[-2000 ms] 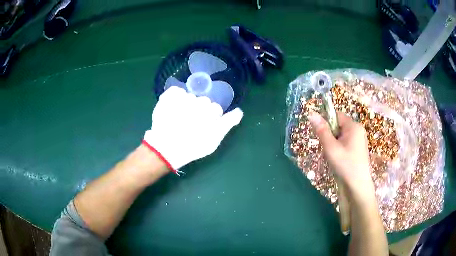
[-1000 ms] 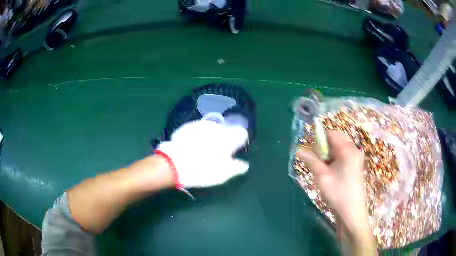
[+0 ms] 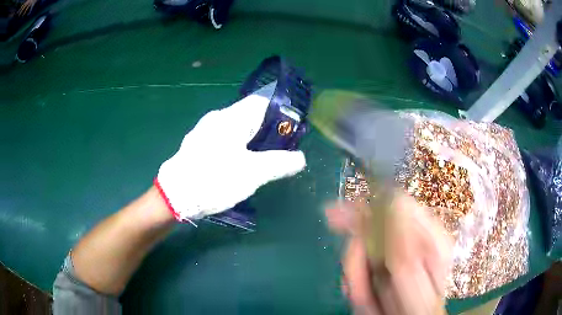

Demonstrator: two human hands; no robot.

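Note:
My left hand [image 3: 225, 157], in a white glove with a red cuff, grips a dark navy fan unit [image 3: 265, 138]. The fan's ribbed guard points away from me, and a copper spot [image 3: 285, 128] shows on its side facing right. My right hand [image 3: 397, 252] is bare and blurred and is closed around the handle of a hammer [image 3: 379, 138]. The hammer's yellowish end lies just right of the fan; blur hides whether they touch. The glove covers much of the fan.
A large clear bag of copper pieces [image 3: 487, 203] lies at the right, partly behind my right hand. A pale metal upright [image 3: 514, 77] stands behind it. More dark fans [image 3: 440, 67] lie at the back right, back centre and far left. A dark bag [image 3: 545, 197] is at the right edge.
The fan has turned from lying face up to on its side in my left hand, showing the copper spot. The hammer has come left and up off the bag, close to the fan.

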